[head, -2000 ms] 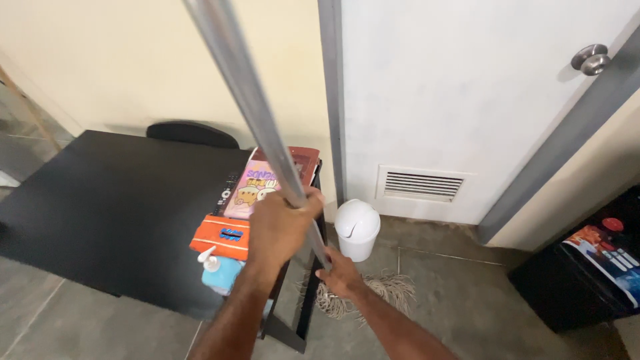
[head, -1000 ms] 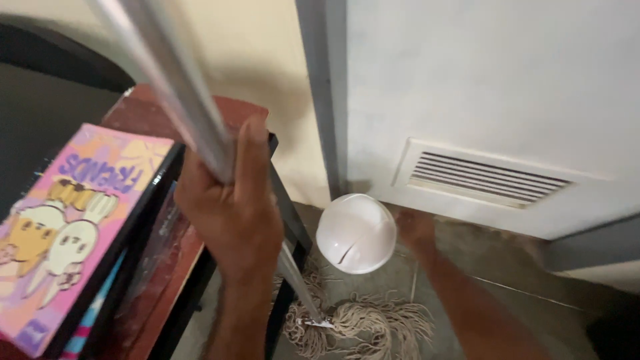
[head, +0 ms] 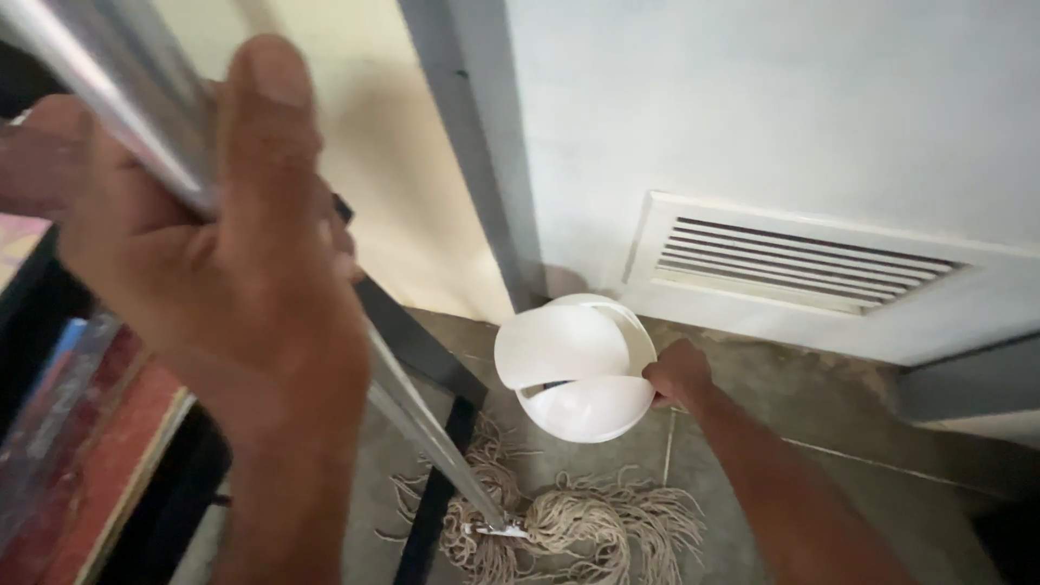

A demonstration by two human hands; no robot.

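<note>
My left hand [head: 236, 236] is closed around the metal handle [head: 414, 406] of a string mop, thumb along the pole. The mop's beige string head [head: 585, 528] lies on the tiled floor by the table leg. My right hand [head: 682, 374] grips the right rim of a small white plastic trash bin [head: 581, 414], which stands just beyond the mop head. The bin's swing lid [head: 561, 345] sits tilted, with gaps showing at its edges. The fingertips of my right hand are partly hidden at the rim.
A white door [head: 731, 97] with a louvred vent [head: 804, 260] rises behind the bin, beside a grey door frame [head: 479, 146]. At the left are a black table's leg [head: 422, 349] and a reddish book or folder [head: 130, 455] on the table. A dark object stands at the lower right.
My right hand has left the mop handle, where it was two seconds ago, and taken hold of the bin's rim. The lid has tilted. The view has moved closer to the bin.
</note>
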